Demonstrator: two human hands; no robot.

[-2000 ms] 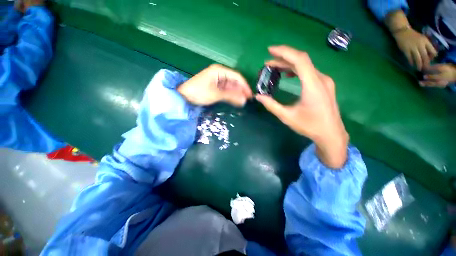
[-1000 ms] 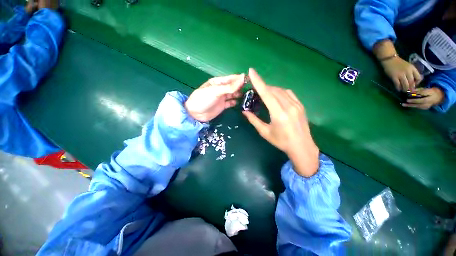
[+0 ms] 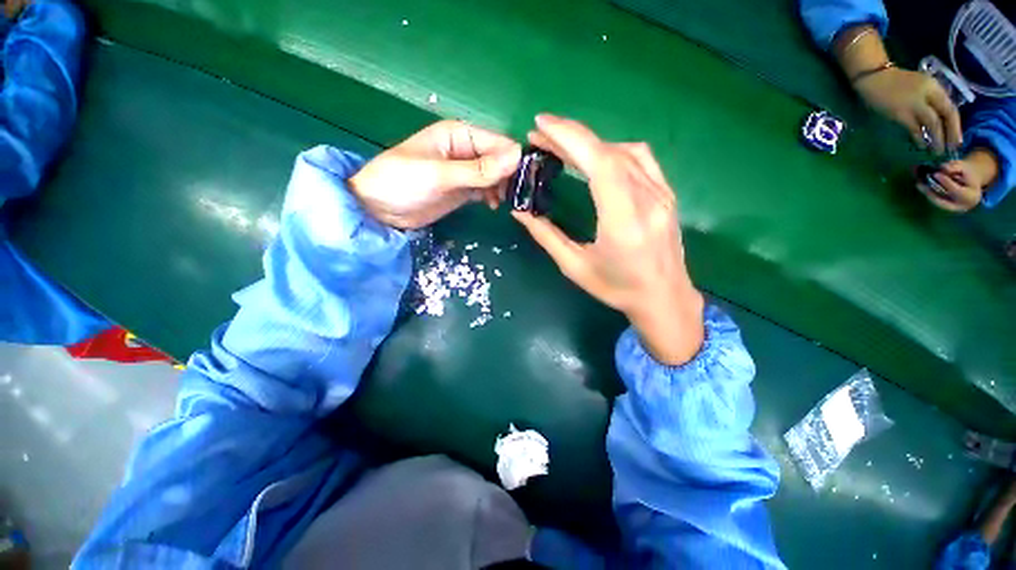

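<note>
A small black housing (image 3: 535, 183) with a shiny silvery edge is held up over the bench. My right hand (image 3: 624, 223) grips it between thumb and fingers from the right. My left hand (image 3: 435, 173) has its thumb and fingertips at the housing's left side; whether it holds a tiny part there cannot be seen. A loose pile of small white and silvery bits (image 3: 451, 281) lies on the dark green bench below my left hand. A crumpled white wad (image 3: 521, 457) lies near my lap.
A green belt (image 3: 713, 134) runs beyond the bench edge, with another housing (image 3: 822, 131) on it. A clear plastic bag (image 3: 838, 428) lies on the bench at right. Another worker's hands (image 3: 930, 123) are at upper right, a blue sleeve (image 3: 45, 100) at left.
The housing on the belt shows farther right and higher. My left fingertips have come down from above the held housing to its left side. The other worker's hands have moved apart slightly.
</note>
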